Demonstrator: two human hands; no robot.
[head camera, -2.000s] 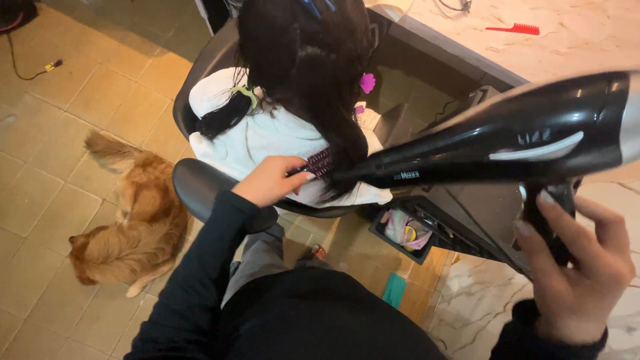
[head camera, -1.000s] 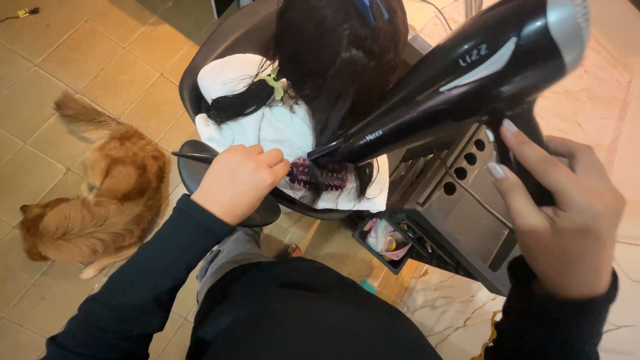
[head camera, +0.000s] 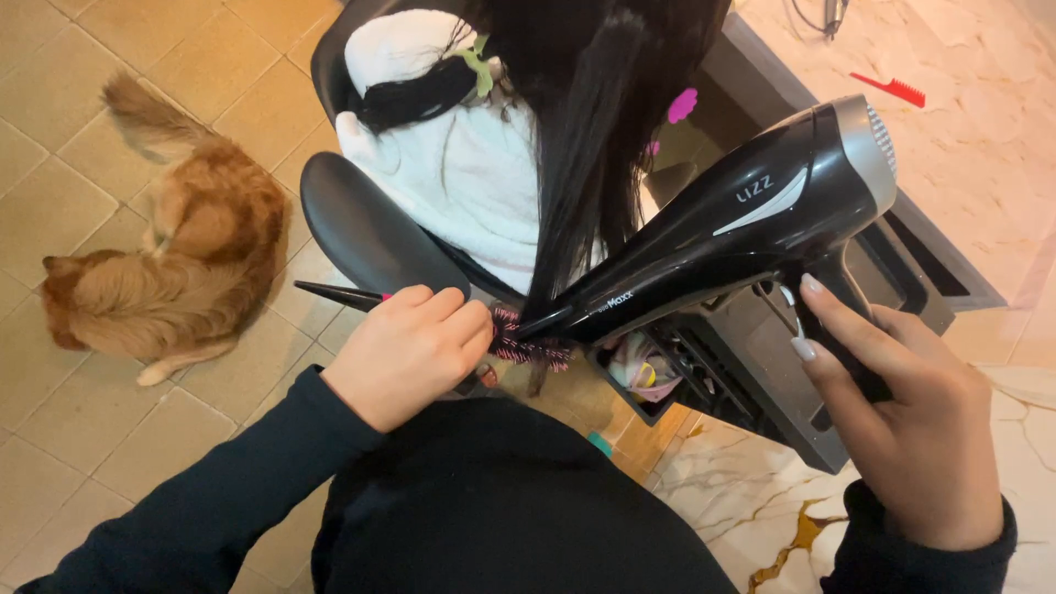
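Note:
My left hand (head camera: 421, 351) grips a round hairbrush (head camera: 540, 346) with pink and black bristles; its pointed black handle sticks out to the left. Long dark hair (head camera: 590, 148) of a seated person runs down to the brush. In my right hand (head camera: 907, 396) is a black Lizz hair dryer (head camera: 742, 214) with a silver rear grille, held by its handle. The dryer's nozzle lies at the brush, against the ends of the hair. A white towel (head camera: 470, 181) covers the person's back, and a green clip (head camera: 477, 70) holds another lock over it.
A black salon chair (head camera: 371, 223) holds the seated person. To the left a reddish-brown dog (head camera: 190, 256) lies curled on the tiled floor. A grey trolley (head camera: 767, 388) with a bin of items stands below the dryer. On the marble-look top at upper right lies a red comb (head camera: 895, 87).
The brush has moved down, to the ends of the hair, which now hangs stretched toward it. The dryer has moved lower with its nozzle still at the brush. The view has shifted.

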